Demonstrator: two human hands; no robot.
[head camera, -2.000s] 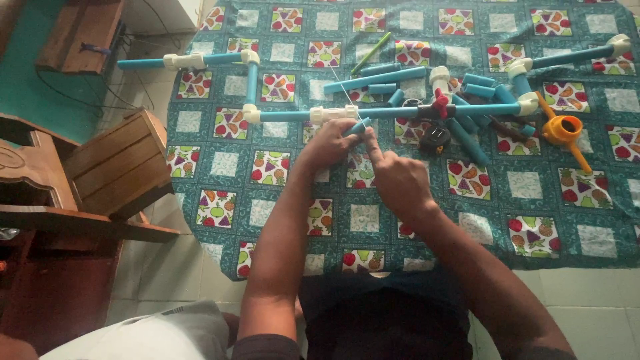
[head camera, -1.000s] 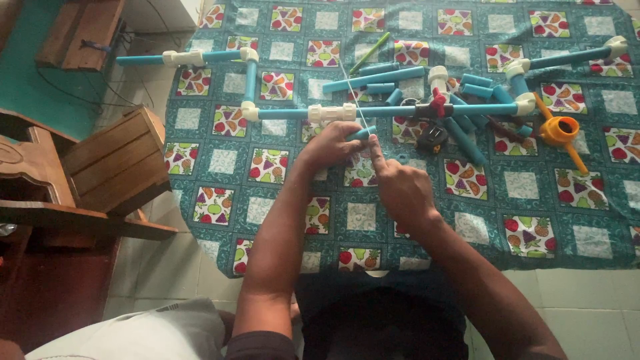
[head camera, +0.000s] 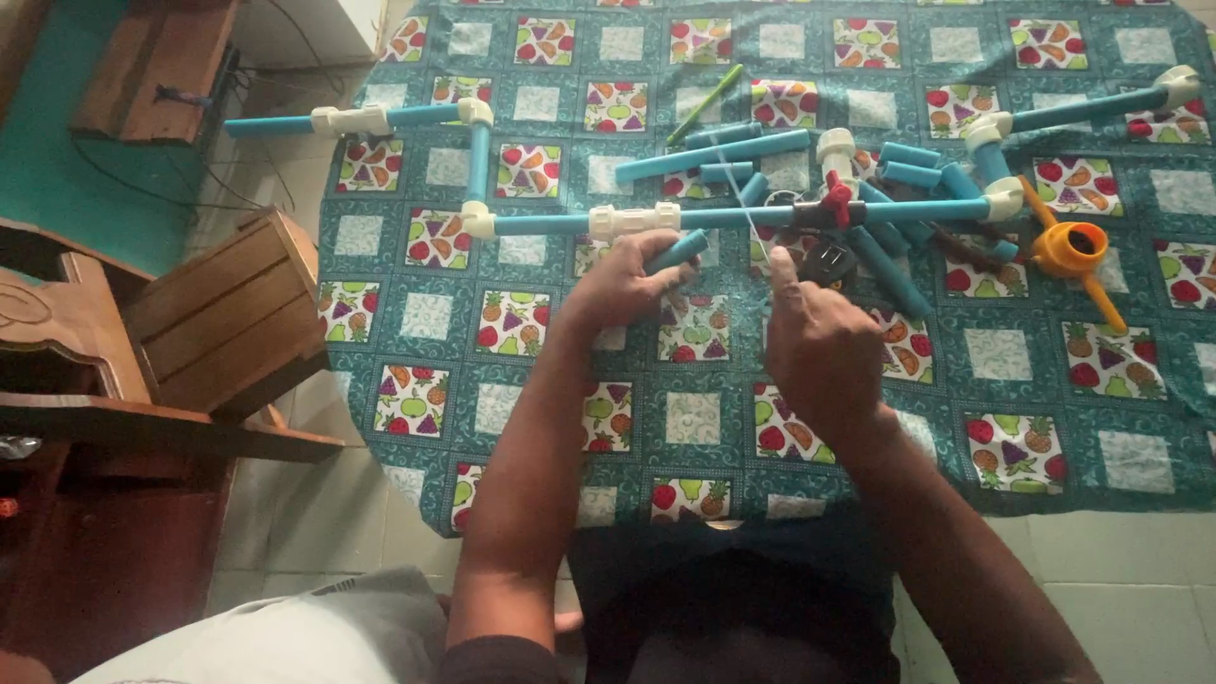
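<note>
My left hand (head camera: 632, 280) is closed around a short blue plastic pipe piece (head camera: 677, 251), just below the long pipe run. My right hand (head camera: 819, 342) grips a thin, light saw-like blade (head camera: 736, 190), its index finger stretched along it; the handle is hidden in the fist. The blade stands apart from the pipe piece and crosses in front of the long blue pipe (head camera: 727, 219). On that run sit a white union fitting (head camera: 635, 218) and a valve with a red handle (head camera: 837, 199). A black tape measure (head camera: 828, 261) lies beyond my right hand.
Loose blue pipe pieces (head camera: 891, 271) lie around the valve. A green pen-like stick (head camera: 705, 104) lies behind them, an orange tool with two handles (head camera: 1069, 250) at the right. White elbows (head camera: 477, 219) join the frame. A wooden chair (head camera: 223, 313) stands left; a person in light clothing (head camera: 285, 632) is at the lower left.
The blade and the pipe piece, close together in both earlier frames, are now apart. My right hand has moved right, away from my left hand. The piece in my left hand shows more clearly.
</note>
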